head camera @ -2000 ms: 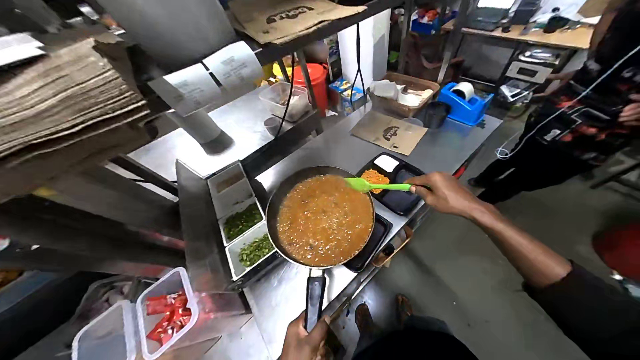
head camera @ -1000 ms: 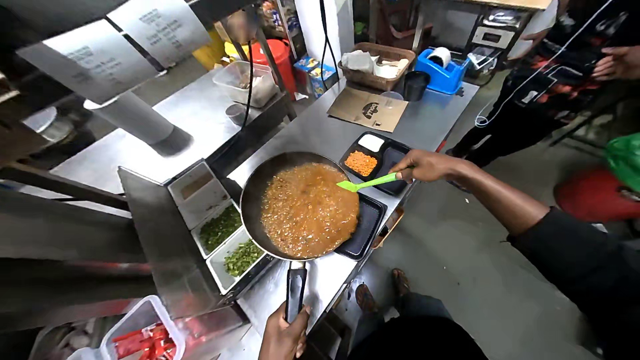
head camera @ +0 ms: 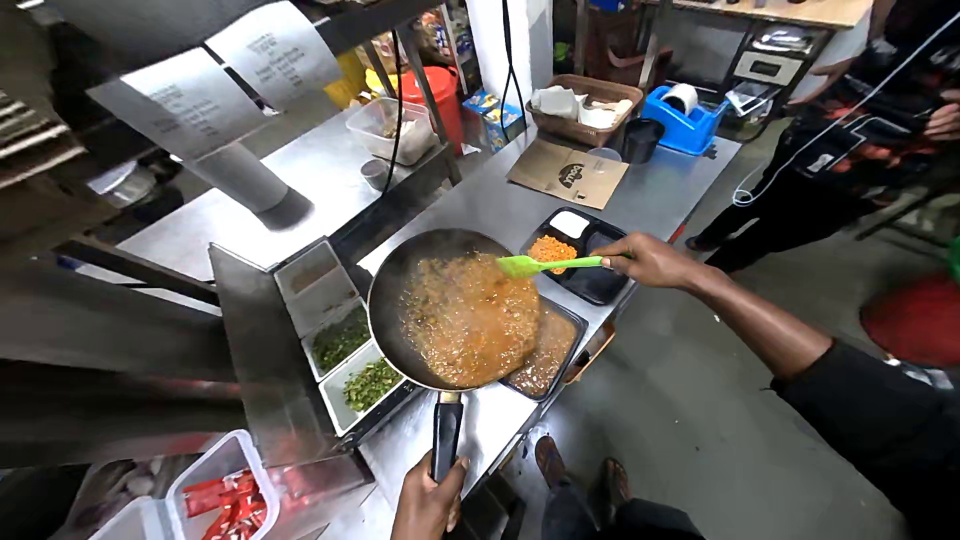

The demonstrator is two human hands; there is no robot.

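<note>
My left hand grips the black handle of a frying pan holding brown, bubbly sauce. My right hand holds a green spatula, its blade at the pan's right rim. The pan is tilted to the right, over a black rectangular container that has brown sauce in it. Behind that stands a black compartment tray with orange food and something white in two compartments; the spatula passes above it.
Bins of chopped greens stand left of the pan. Behind lie a flat brown paper bag, a wicker basket and a blue tape dispenser. A clear box of red packets is at lower left. Another person stands at right.
The pan has come to tilt over the near black container, which looked empty one second ago and now holds brown sauce. The sauce has shifted toward the pan's right side.
</note>
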